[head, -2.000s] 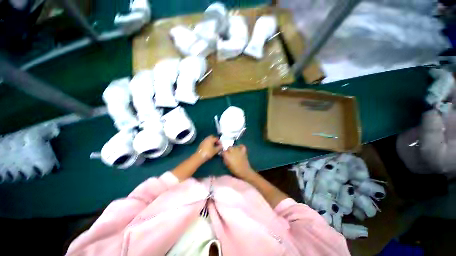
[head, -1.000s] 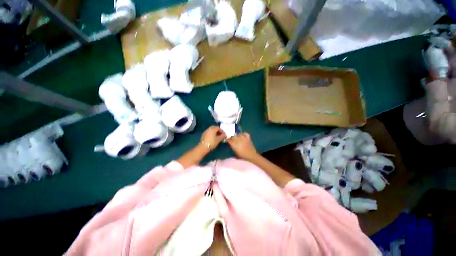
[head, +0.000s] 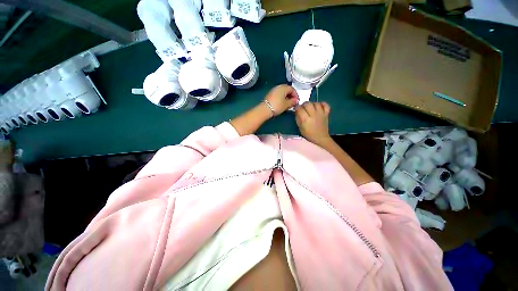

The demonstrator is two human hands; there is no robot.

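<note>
A white security camera [head: 312,57] lies on the green bench mat with its round head away from me and two antennas spread at its sides. Its bracket end [head: 303,96] points toward me. My left hand [head: 280,100] pinches the left edge of the bracket end with its fingertips. My right hand [head: 313,120] has its fingers bent at the right side of the bracket end. The fingertips cover part of the bracket, so any small part there is hidden.
White cameras [head: 201,82] stand grouped left of my hands. A long camera row [head: 62,96] is further left. A shallow carton [head: 369,77] with a teal stick [head: 450,99] lies right. More cameras [head: 434,162] are piled low right, beside the bench.
The view has shifted down and closer, so the bench things appear higher and larger. Both hands remain at the camera's bracket end.
</note>
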